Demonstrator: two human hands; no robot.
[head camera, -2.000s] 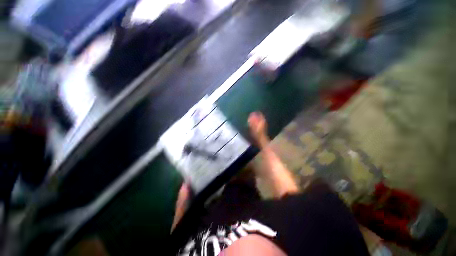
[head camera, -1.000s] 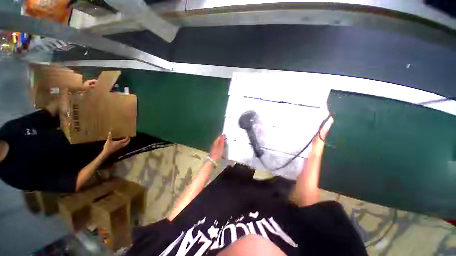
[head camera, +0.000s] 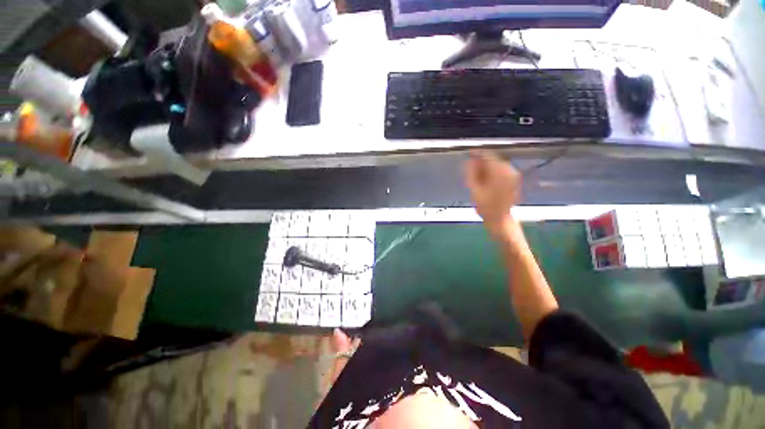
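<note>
A tight block of small white labelled product boxes (head camera: 309, 307) lies on the green bench, left of centre. The black barcode scanner (head camera: 311, 261) lies on top of it, its thin cable running right. My left hand (head camera: 342, 342) is at the block's near edge, small and partly hidden; its grip cannot be made out. My right hand (head camera: 493, 183) is raised over the dark strip below the black keyboard (head camera: 496, 104), blurred, and its finger shape is unclear.
The white shelf holds a monitor (head camera: 503, 13), a mouse (head camera: 634, 92), a smartphone (head camera: 304, 93), an orange bottle (head camera: 238, 49) and dark items. More white-topped boxes (head camera: 663, 238) with red ends stand on the right of the bench. An open brown carton (head camera: 109, 286) is at the left.
The view has swung up to the shelf. The box block now lies further left, with the scanner still on top. My right hand has left the block and moved towards the keyboard.
</note>
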